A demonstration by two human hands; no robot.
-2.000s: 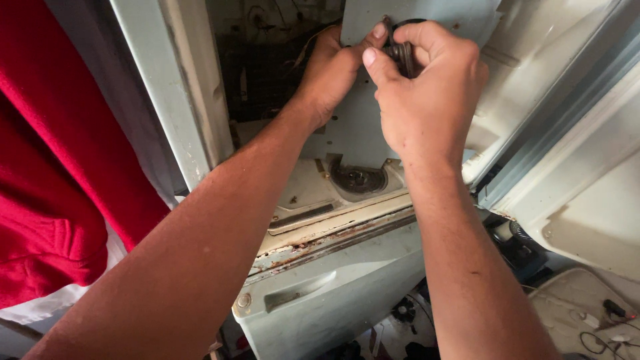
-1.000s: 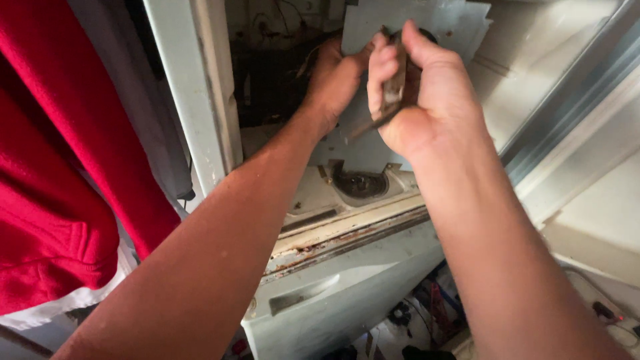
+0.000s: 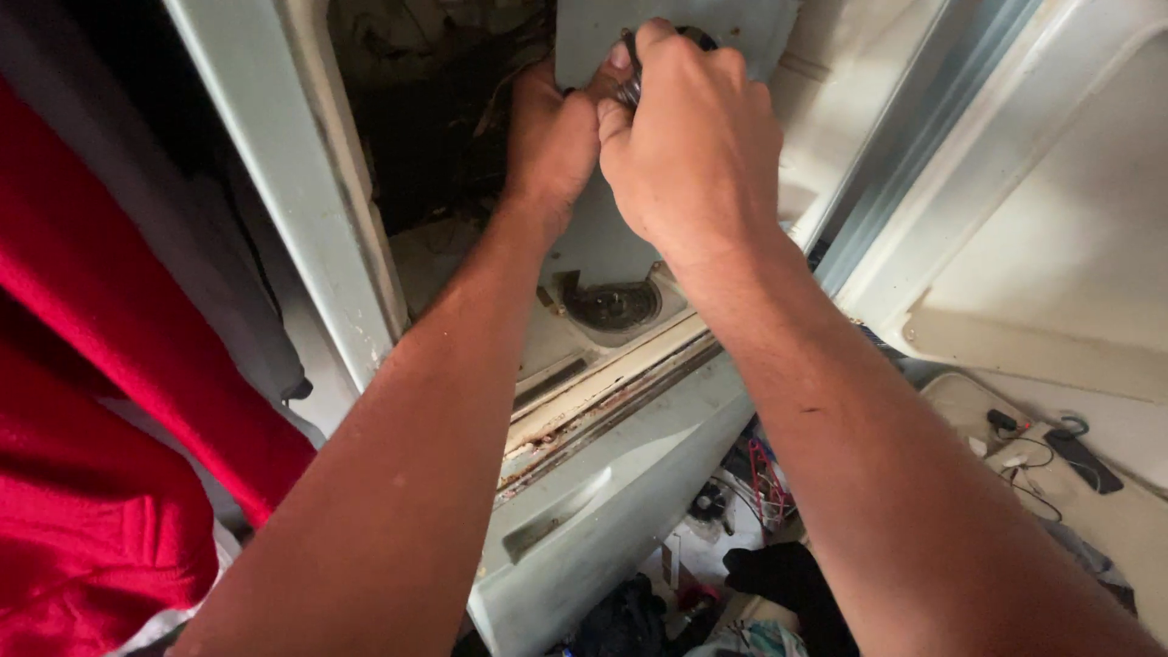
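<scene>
My left hand [image 3: 561,137] reaches to the left edge of a pale grey-blue panel [image 3: 602,224] inside an old metal cabinet; its fingertips meet those of my right hand. My right hand [image 3: 689,137] is closed round a small dark metal object [image 3: 630,87], mostly hidden by the fingers, so its kind cannot be told. A dark round part lies partly behind the right hand, against the panel. Below the panel, a dark round recess [image 3: 616,306] sits in the cabinet's pale floor.
A rusty sill [image 3: 575,424] runs along the opening above a pale lower panel [image 3: 611,511]. Red cloth [image 3: 109,383] hangs at left. An open door [image 3: 1049,228] stands at right, near a black phone-like device [image 3: 1083,461] and thin cables. Clutter lies on the floor.
A second ago my right hand was turned palm inward with a thin metal tool showing; now its back faces the camera and its fingers are at the panel against my left hand.
</scene>
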